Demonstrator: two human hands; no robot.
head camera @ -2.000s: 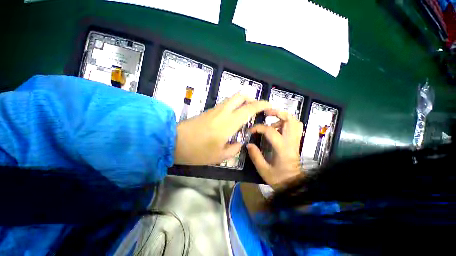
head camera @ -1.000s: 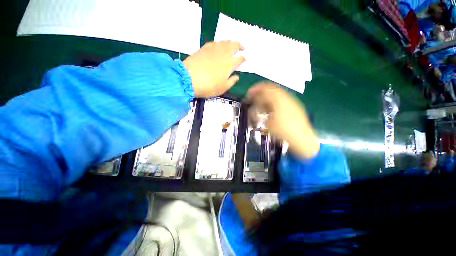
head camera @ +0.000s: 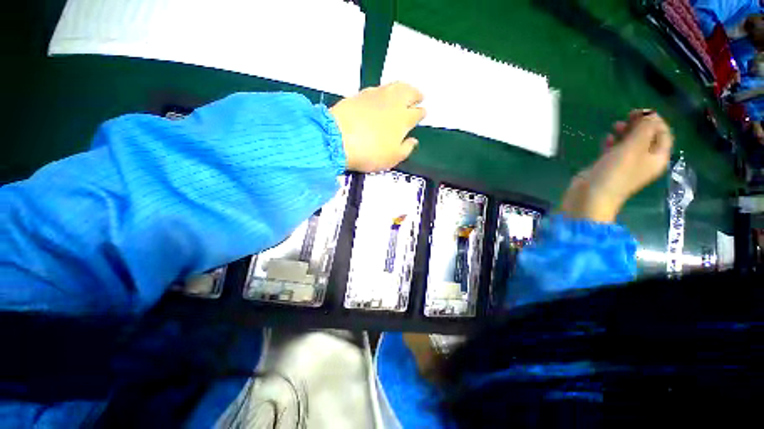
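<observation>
The black tray (head camera: 335,317) holds a row of phone frames, such as the middle one (head camera: 385,243), with small orange flex cables inside. My left hand (head camera: 379,126) rests at the near left edge of the right white backing sheet (head camera: 486,88), just beyond the tray. Its fingertips touch the sheet; whether they pinch anything is too small to tell. My right hand (head camera: 630,159) is raised to the right of the tray, fingers curled together and slightly blurred. Whether it holds a small piece cannot be seen. My left sleeve hides part of the tray.
Another white sheet group (head camera: 209,38) lies at the back left of the green bench (head camera: 469,167). A clear plastic strip (head camera: 677,209) lies at the right. Red parts (head camera: 720,59) and people in blue are at the far right. Dark blurred shapes cover the lower right.
My left hand has gone from the tray to the right backing sheet and stays there. My right hand has left the frames and moved out to the right. The camera view has shifted.
</observation>
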